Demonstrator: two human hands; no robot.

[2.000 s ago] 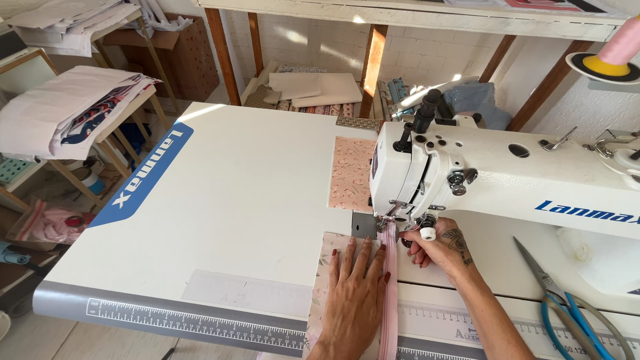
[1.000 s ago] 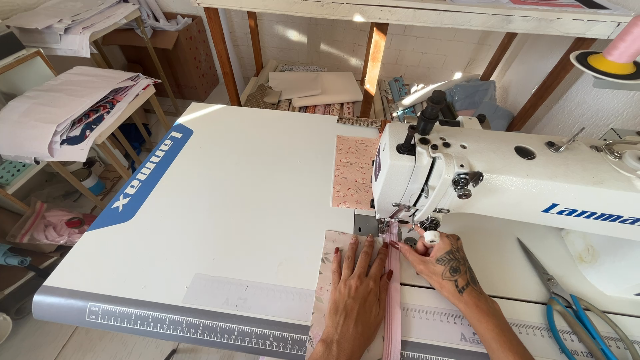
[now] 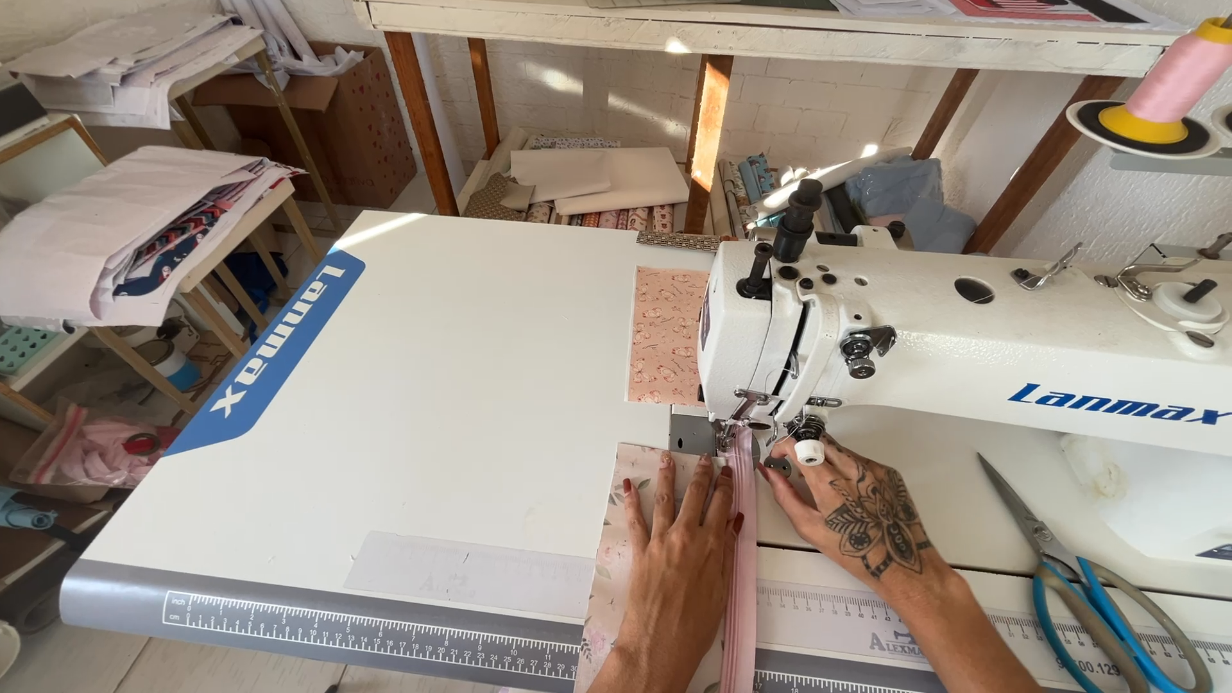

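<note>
My left hand (image 3: 681, 549) lies flat, fingers spread, on a pale floral fabric piece (image 3: 608, 577). Along the fabric's right edge runs a pink zipper tape (image 3: 744, 577), its upper end at the needle area of a white Lanmax sewing machine (image 3: 962, 337). My right hand (image 3: 847, 510), tattooed on the back, is right of the zipper, its fingertips beside a small dark round metal part (image 3: 778, 467) below the machine head. Whether the fingers grip that part cannot be told. The presser foot is partly hidden by the machine head.
Blue-handled scissors (image 3: 1088, 587) lie at the right, near a clear ruler (image 3: 799, 597). A pink patterned piece (image 3: 666, 337) lies left of the machine head. A measuring scale (image 3: 385, 630) runs along the front edge. A pink thread cone (image 3: 1169, 87) stands upper right.
My right hand shifted up and left toward the zipper, then back slightly right, its fingers now beside the round metal part. My left hand stays flat on the fabric.
</note>
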